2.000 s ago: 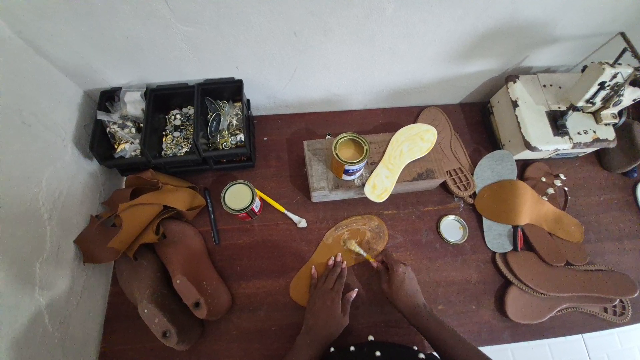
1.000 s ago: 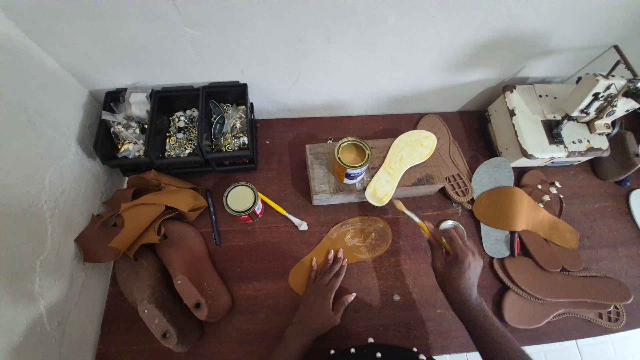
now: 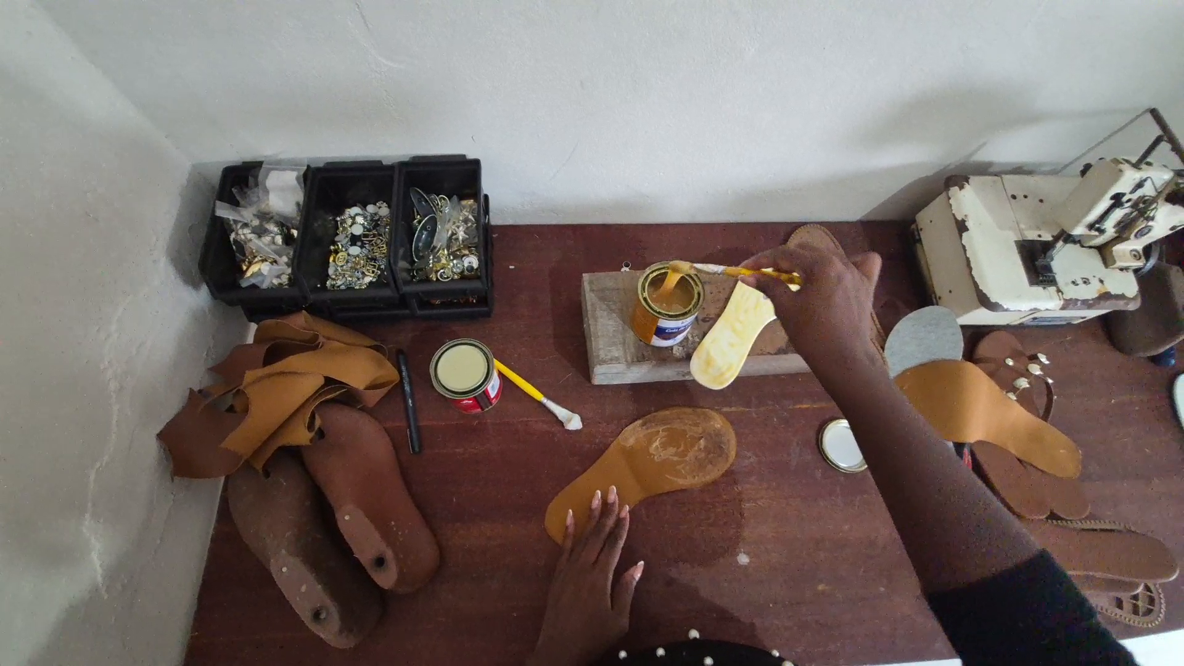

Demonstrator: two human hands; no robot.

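Observation:
My right hand (image 3: 819,291) grips a yellow-handled brush (image 3: 740,270) over an open can of amber glue (image 3: 668,305); the bristles are coated and glue trails from them into the can. My left hand (image 3: 592,573) lies with fingers spread on the narrower end of a tan insole (image 3: 638,462). The insole's far, wide end looks wet and smeared. The glue can stands on a wooden block (image 3: 610,361). Beside the can, a sole piece coated pale yellow (image 3: 735,338) rests on the block, partly hidden by my right hand.
An open can of cream paste (image 3: 464,368), a second brush (image 3: 536,393) and a black pen (image 3: 408,402) lie left. Bins of metal fittings (image 3: 356,296), leather scraps (image 3: 314,379), a lid (image 3: 842,446), sole pieces (image 3: 990,407) and a sewing machine (image 3: 1017,240) surround the work.
My right hand was on the insole with the brush, moved off to the right, and is now up at the glue can. The left hand has stayed on the insole.

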